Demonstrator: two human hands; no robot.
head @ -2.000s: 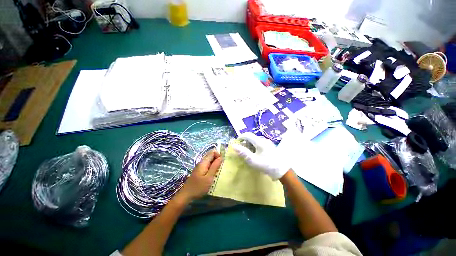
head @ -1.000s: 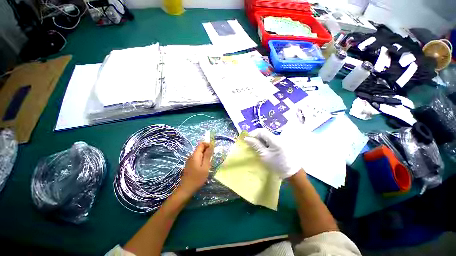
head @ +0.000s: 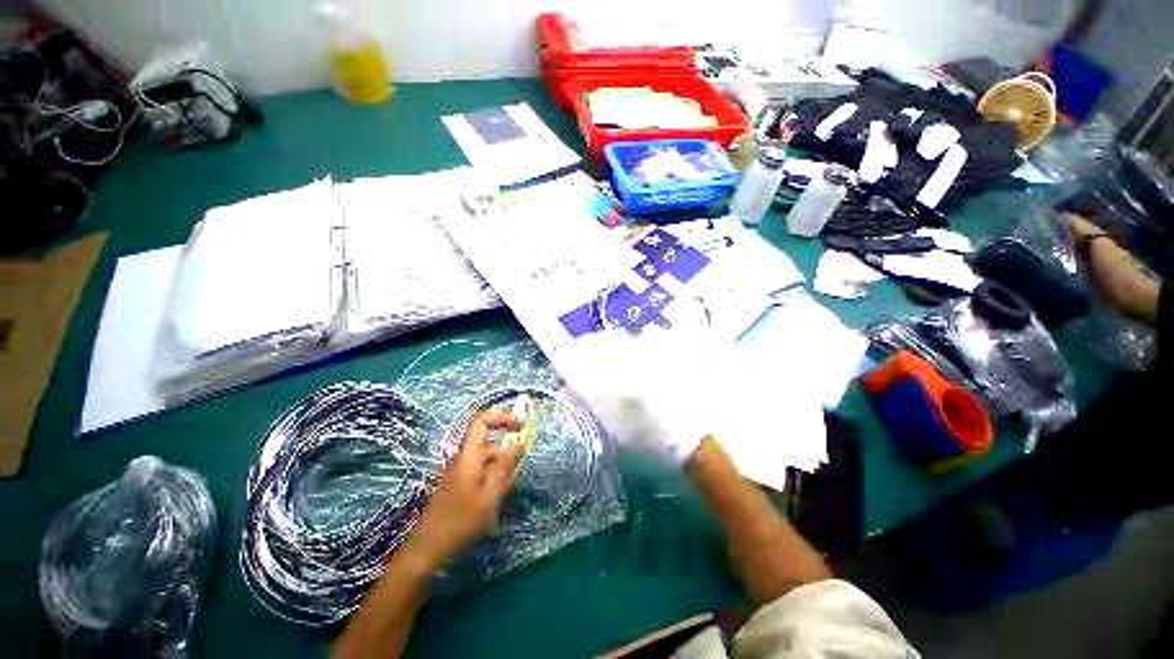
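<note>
My left hand (head: 474, 487), bare, pinches a small yellow and white piece (head: 521, 427) over a clear plastic bag (head: 579, 509) with a thin cord coil in it. A large loose coil of shiny cord (head: 277, 496) lies left of my left hand and overlaps the bag. My right hand (head: 654, 427), in a white glove, is blurred against white papers (head: 785, 386); its fingers and anything in them cannot be made out. A printed sheet with purple blocks (head: 528, 264) lies beyond it.
An open binder (head: 258, 277) lies behind the coils, a bagged coil (head: 129, 554) at the left. Red basket (head: 721, 113), blue basket (head: 670, 196) and two bottles (head: 816, 204) stand at the back. Right: orange-blue roll (head: 930, 409), another person's hand (head: 1118, 273).
The view has swung right, and another person's hand shows at the right. The yellow sheet between my hands is no longer visible. My right hand has moved away from my left, over the white papers.
</note>
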